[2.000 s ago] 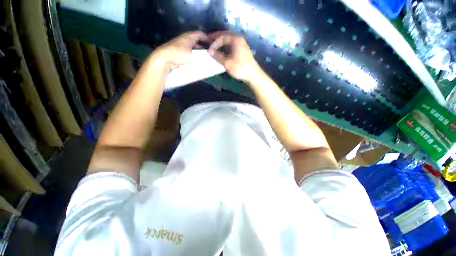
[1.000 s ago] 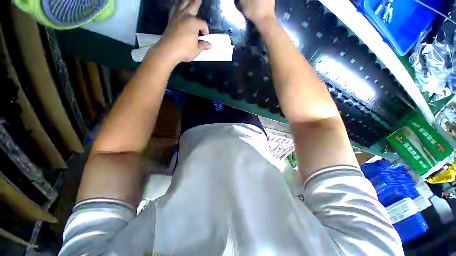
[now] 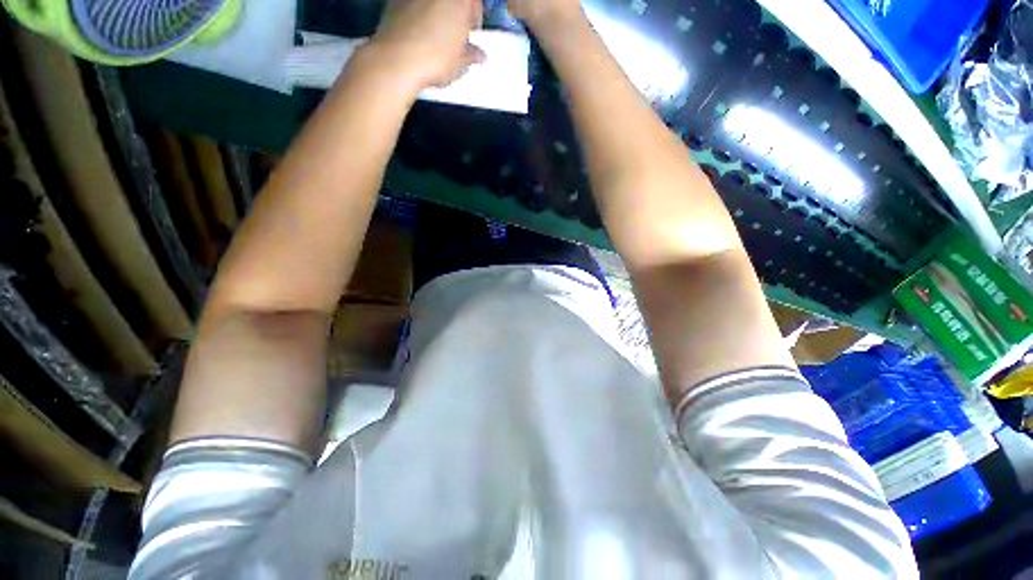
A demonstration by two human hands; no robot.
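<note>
My left hand [image 3: 434, 40] is at the top edge, partly cut off, and holds a white label sheet [image 3: 493, 82] that lies across the bench's near side. The sheet's other end shows to the left of my wrist. My right hand [image 3: 544, 9] is mostly cut off by the top edge, just right of my left hand, over the black parts; its fingers are hidden. The black parts [image 3: 702, 136] lie in long rows with small pale labels and bright reflections.
A desk fan [image 3: 142, 17] stands at the top left. A green carton [image 3: 963, 304] is at the bench's right end. Blue bins [image 3: 878, 408] are below it. A blue tray [image 3: 918, 34] and clear bags [image 3: 997, 113] are at the upper right. Cardboard sheets [image 3: 85, 170] stand at the left.
The sheet has gone from between both hands, held near me, to flat over the bench in my left hand. Both hands have moved up to the top edge. The fan has come into view.
</note>
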